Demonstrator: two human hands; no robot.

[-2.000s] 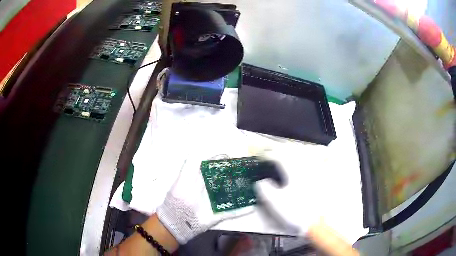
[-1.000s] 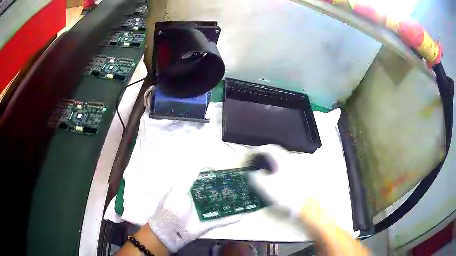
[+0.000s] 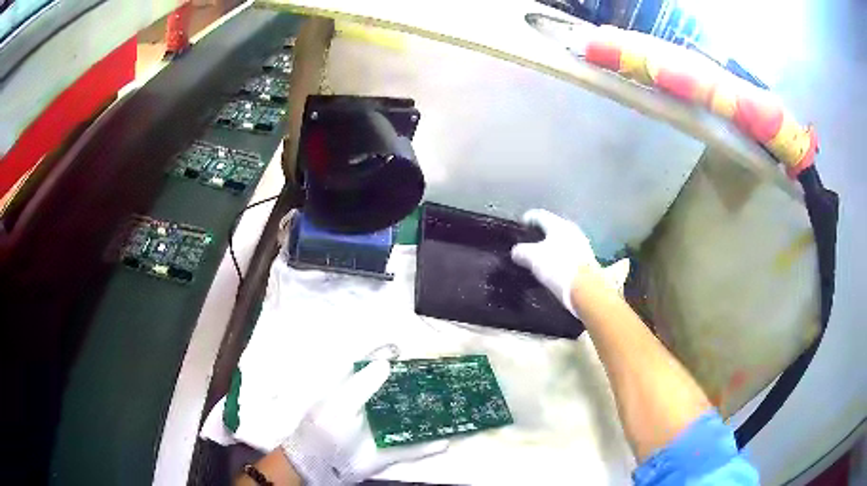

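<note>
My left hand [image 3: 340,429], in a white glove, holds a green circuit board [image 3: 439,401] by its left and lower edge over the white cloth [image 3: 304,332]. The board's flat side with white and silver marks faces up. My right hand [image 3: 559,258], also gloved in white, is over the right part of the black tray [image 3: 466,275]. Its fingers are bent at the tray's back side. A dark brush cannot be told apart from the black tray there, so what the fingers hold is unclear.
A dark green conveyor [image 3: 124,380] at left carries a row of boards [image 3: 166,249]. A black fan with a round tube [image 3: 366,176] stands on a blue base [image 3: 342,245] at back left. A black hose [image 3: 825,256] hangs at right from a red-and-yellow tube [image 3: 703,92].
My right hand, with the dark brush at its fingers earlier, has moved from the board up and back to the tray. My left hand still holds the board. The camera view has shifted.
</note>
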